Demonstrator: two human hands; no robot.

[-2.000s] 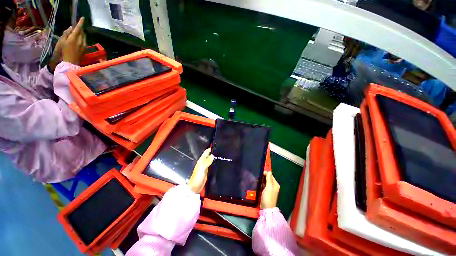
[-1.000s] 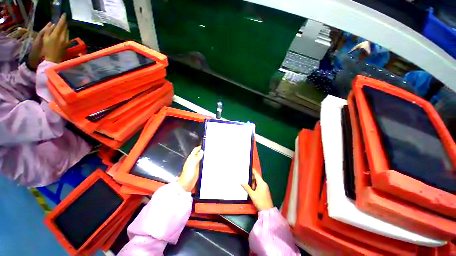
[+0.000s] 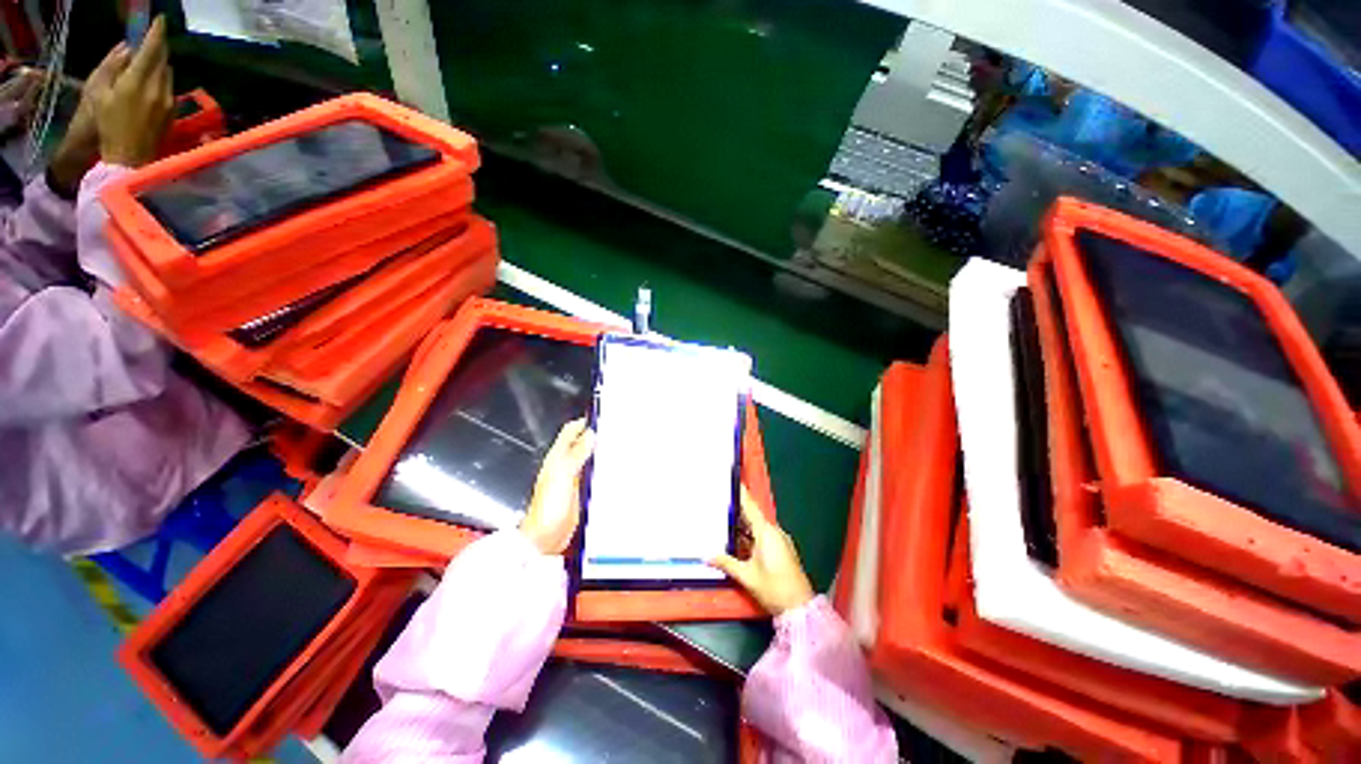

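A tablet (image 3: 664, 455) with a lit white screen is held upright in front of me, above an orange foam tray (image 3: 672, 603). My left hand (image 3: 558, 490) grips its left edge. My right hand (image 3: 772, 557) holds its lower right edge, with the thumb at the bottom of the screen. A small plug-like piece (image 3: 643, 309) stands at the tablet's top edge; whether it is attached cannot be told. The tablet's back is hidden.
Another tablet in an orange tray (image 3: 485, 426) lies at left. Stacked trays (image 3: 299, 224) stand behind it, lower left (image 3: 254, 627) and at right (image 3: 1224, 388), with a white foam tray (image 3: 993, 493). A tablet (image 3: 620, 716) lies below. A person in pink sits at left.
The tablet's screen has gone from dark with small text to plain white. My right thumb has moved onto the screen's lower edge. The whole view has shifted slightly.
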